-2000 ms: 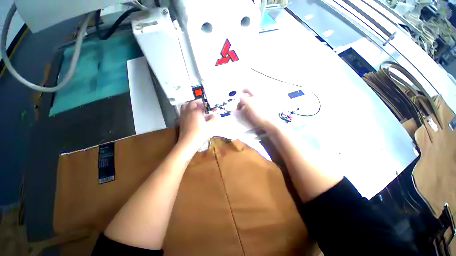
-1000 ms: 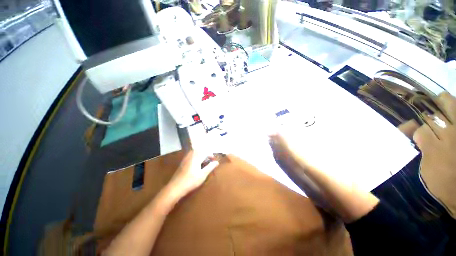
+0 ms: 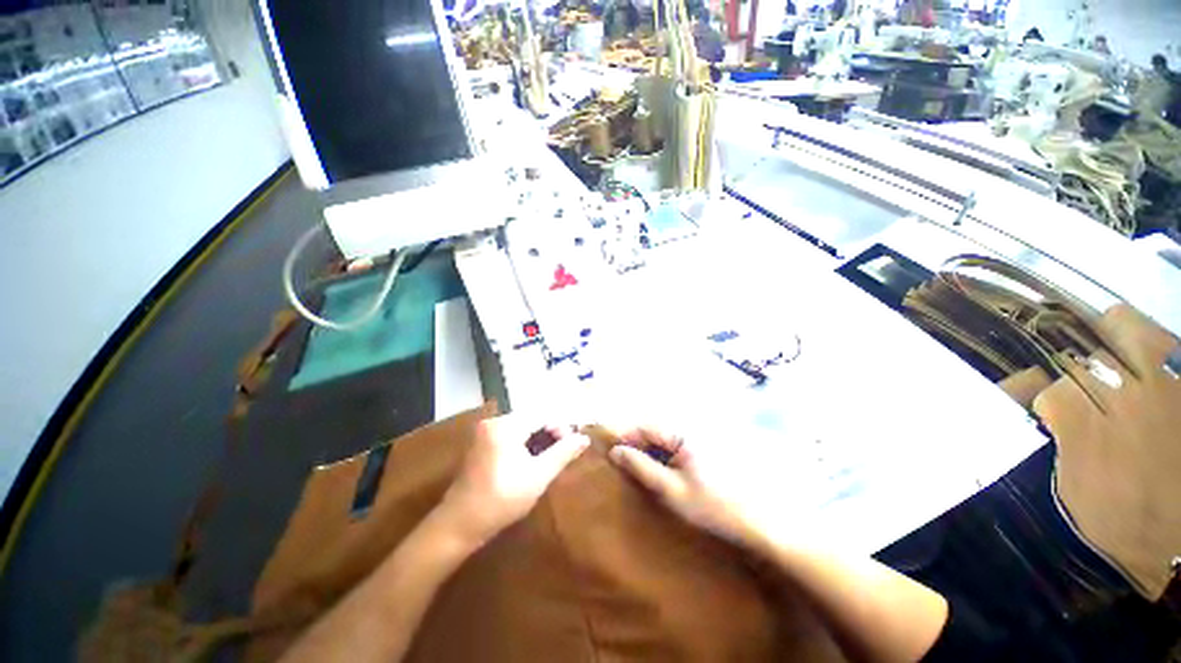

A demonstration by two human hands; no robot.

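The large brown cloth panel lies over the near table edge and towards my lap, with a dark label on its left part. My left hand and my right hand pinch its far edge close together at the centre. The fingertips are bent over the cloth. The white sewing machine head with its red logo stands beyond the hands, and the cloth edge is on the near side of its needle area, apart from it.
Brown layered pieces with straps are piled at right. A small blue-dark item and a thin cord lie on the white table. A green sheet and pale hose are at left, below a black screen.
My right hand has come from over the white table onto the cloth edge beside my left hand. The cloth edge has moved back from the machine head. The view has tilted up.
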